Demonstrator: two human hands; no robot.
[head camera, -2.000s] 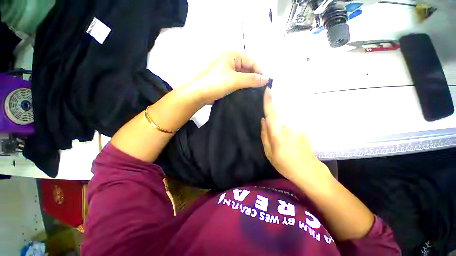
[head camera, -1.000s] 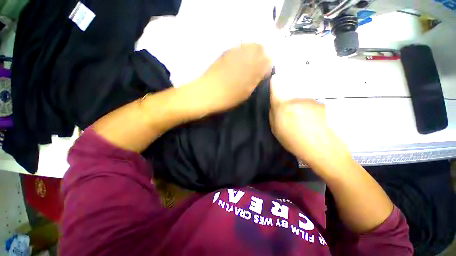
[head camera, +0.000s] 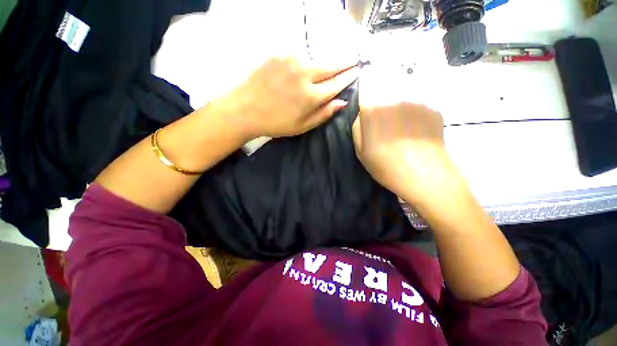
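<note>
A black garment (head camera: 291, 196) lies bunched between my forearms and hangs over the table's front edge. My left hand (head camera: 287, 98) grips its upper edge, fingertips close together near a small dark tip of cloth. My right hand (head camera: 402, 138) is closed at the right side of the same edge, slightly blurred; its fingertips are hidden, so its hold cannot be told. A white label (head camera: 72, 32) shows on the black cloth at the far left. The sewing machine's grey ribbed knob (head camera: 465, 42) is above right of my hands.
A black phone (head camera: 587, 105) lies at the right. A slim red and silver tool (head camera: 521, 54) lies between the knob and the phone. A measuring strip (head camera: 534, 209) runs along the table's front edge. More black cloth (head camera: 575, 263) is at the lower right.
Both hands and the garment edge have moved up towards the machine. The label at far left has shifted further left in the picture.
</note>
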